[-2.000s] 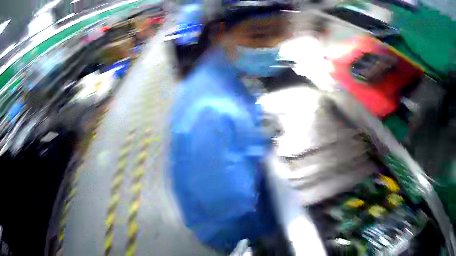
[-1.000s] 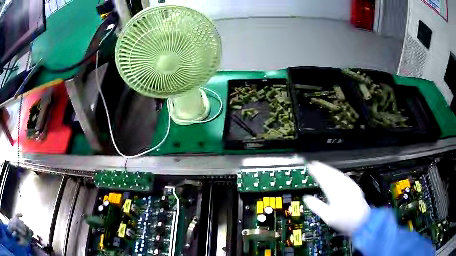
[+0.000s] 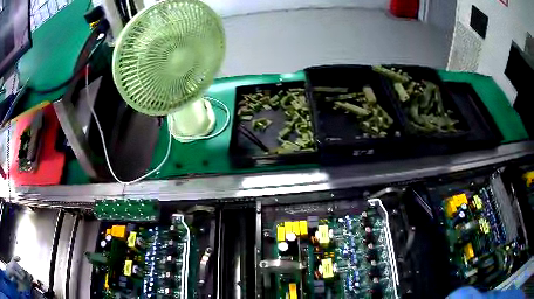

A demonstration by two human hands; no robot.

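Note:
A circuit board (image 3: 328, 257) in a black carrier lies in front of me, with yellow capacitors and a white strip (image 3: 386, 239) along its right side. A tan-grey clamp bar (image 3: 281, 265) crosses its left part. A second board (image 3: 140, 263) lies to its left, with a small green panel strip (image 3: 126, 209) at its rear edge. No such strip shows on the middle carrier. Only a blue sleeve shows at the bottom right edge; my right hand is out of the picture. My left hand is not in view.
A pale green fan (image 3: 170, 58) stands on the green shelf, left of black trays (image 3: 274, 120) of olive-green fixtures. Another board (image 3: 480, 228) with a ribbed heatsink lies right. A blue sleeve and greyish glove (image 3: 16, 277), seemingly another person's, show bottom left.
My white-gloved right hand has left the middle board and gone out of the picture. The green strip at that board's rear edge is gone. The view has shifted slightly right.

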